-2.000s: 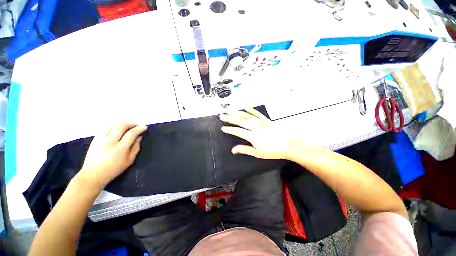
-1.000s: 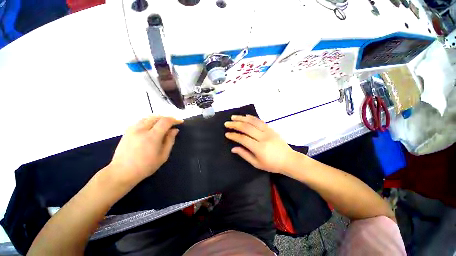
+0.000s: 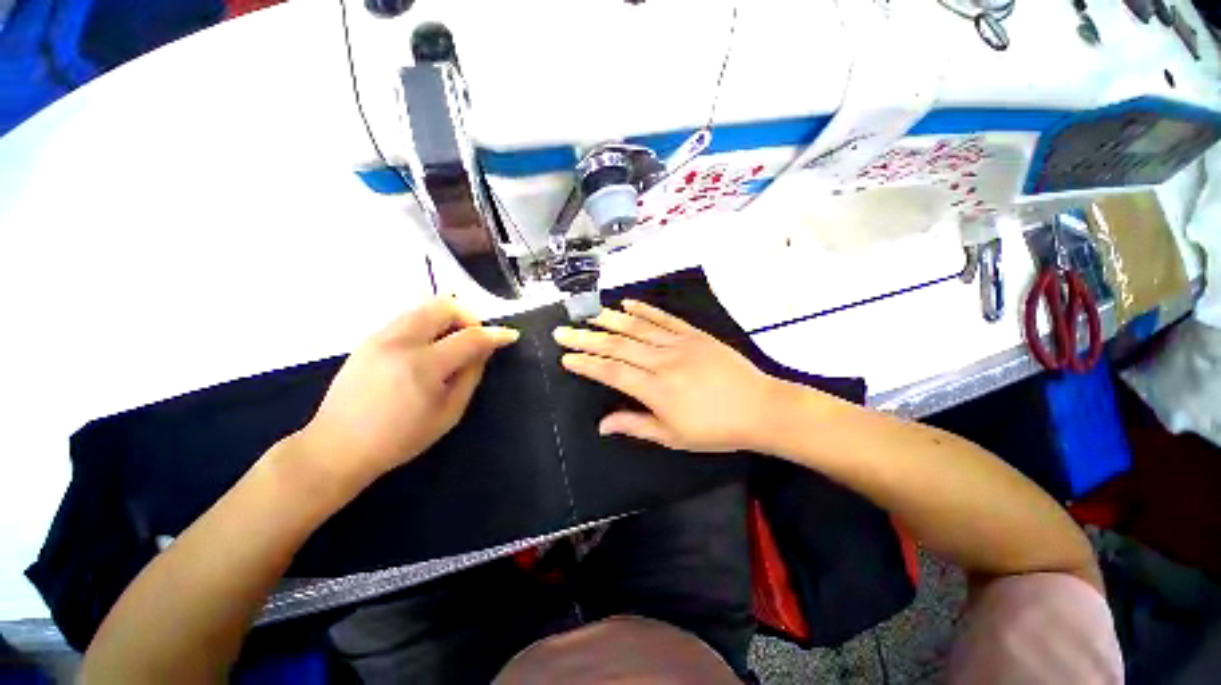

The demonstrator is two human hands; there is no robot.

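A wide black garment panel (image 3: 442, 495) lies across the front of the table, its upper edge under the presser foot area. A faint light seam line (image 3: 556, 428) runs down it between my hands. The white sewing machine (image 3: 536, 114) stands behind, its needle area (image 3: 542, 288) just above the fingertips; the needle itself cannot be made out. My left hand (image 3: 402, 388) pinches the panel's upper edge with thumb and fingers left of the needle. My right hand (image 3: 683, 381) lies flat on the cloth right of the needle, fingers spread.
Red-handled shears (image 3: 1065, 319) lie at the table's right edge, beside a tan block (image 3: 1141, 252). A small metal tool (image 3: 991, 281) lies left of them. A dark control panel (image 3: 1125, 147) is on the machine's right. Black and red cloth hangs beside the lap.
The panel has shifted under the machine, and the seam line now shows just below the needle area. My left hand has moved close to the needle. The camera view has also shifted.
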